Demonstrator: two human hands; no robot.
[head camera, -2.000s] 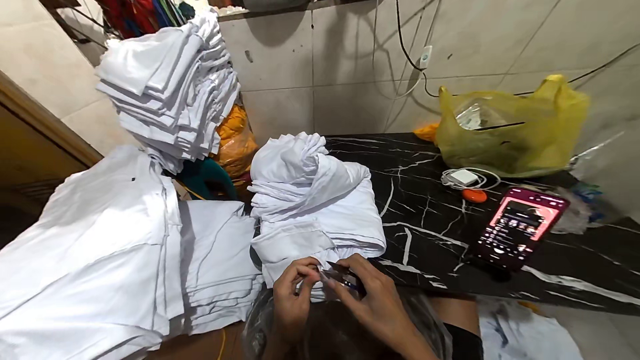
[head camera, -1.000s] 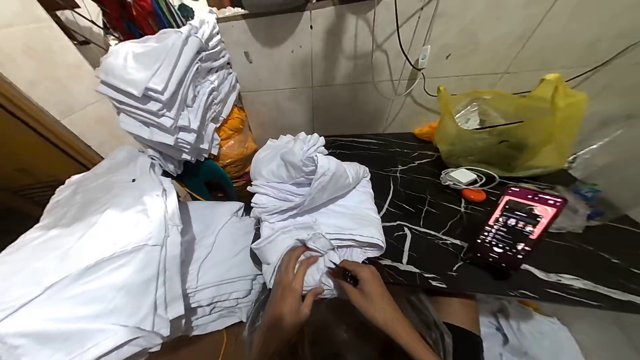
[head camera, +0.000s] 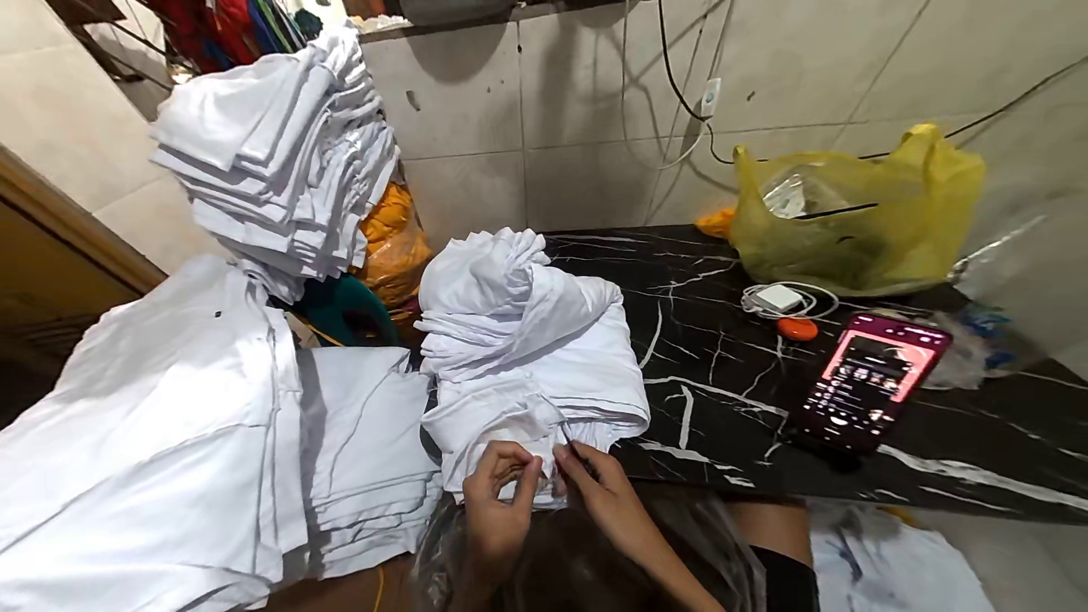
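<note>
A pile of folded white garments (head camera: 586, 357) lies on the black marble-patterned table in front of me, its near edge hanging at the table's front. Over that near edge, my left hand (head camera: 501, 489) has thumb and index finger pinched together at the white cloth; whether anything thin is between them cannot be told. Close on its right, my right hand (head camera: 595, 484) holds a small dark tool (head camera: 574, 446), mostly hidden by the fingers, its thin tip pointing up at the cloth.
White garments (head camera: 170, 408) and a folded stack (head camera: 365, 459) lie at left, with a taller pile (head camera: 272, 161) behind. On the table (head camera: 705, 425) are a smartphone (head camera: 875, 382), a white charger with cable (head camera: 778, 297), an orange round object (head camera: 797, 329) and a yellow plastic bag (head camera: 858, 221).
My hands were spread over the gathered near cloth a second ago; now they are at its lower edge, with the left fingers pinched. The dark tool remains in my right hand.
</note>
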